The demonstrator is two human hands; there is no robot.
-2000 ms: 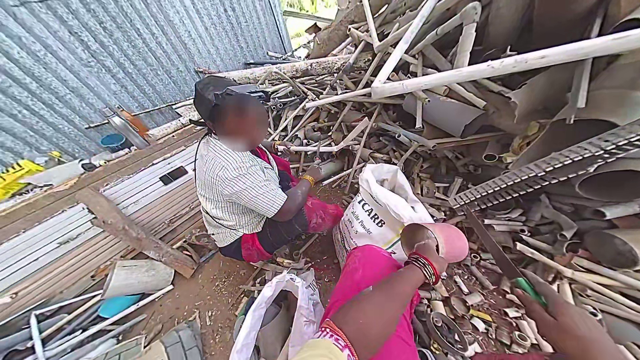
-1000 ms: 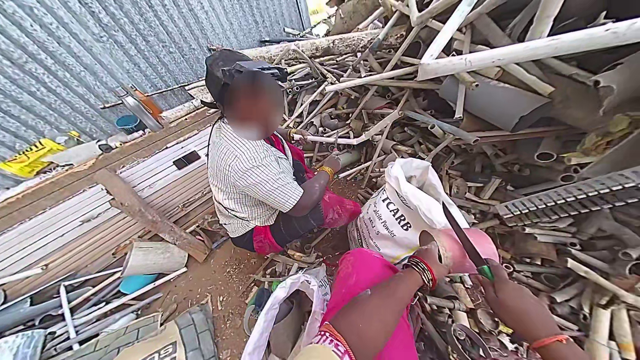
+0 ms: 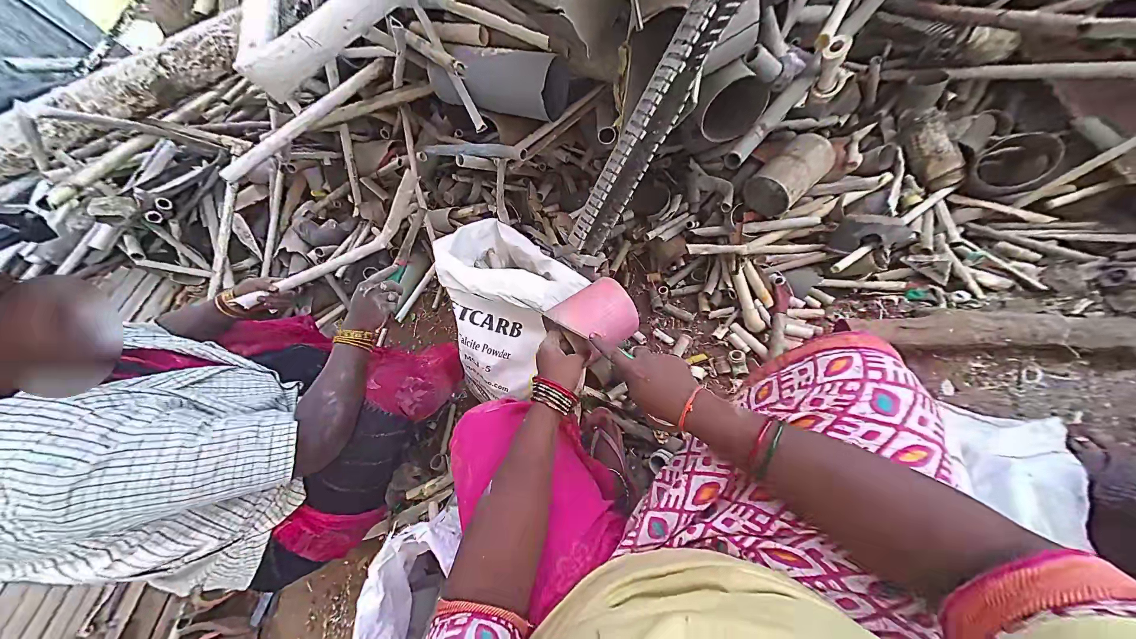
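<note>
My left hand point(image 3: 561, 359), with dark bangles at the wrist, holds a short wide pink pipe piece point(image 3: 599, 311) from below. Closed around a green handle, my right hand point(image 3: 652, 377) is just right of it, one finger near the pipe piece's lower edge. The knife's blade is mostly hidden at the pipe piece. Directly behind my left hand stands an open white woven sack point(image 3: 497, 342) with printing on it and pieces inside. The pipe piece is beside the sack's right rim.
A co-worker point(image 3: 151, 453) sits at the left, hands on a thin pipe point(image 3: 333, 262). Heaped pipe scraps point(image 3: 763, 240) spread behind the sack, with a long ridged strip point(image 3: 648, 124) leaning among them. Another white sack point(image 3: 399, 577) stands at the bottom; white sacking point(image 3: 1021, 470) lies at right.
The view has swung to the right. The knife, held away from the pipe piece two seconds ago, is now at it. My left hand still holds the pipe piece.
</note>
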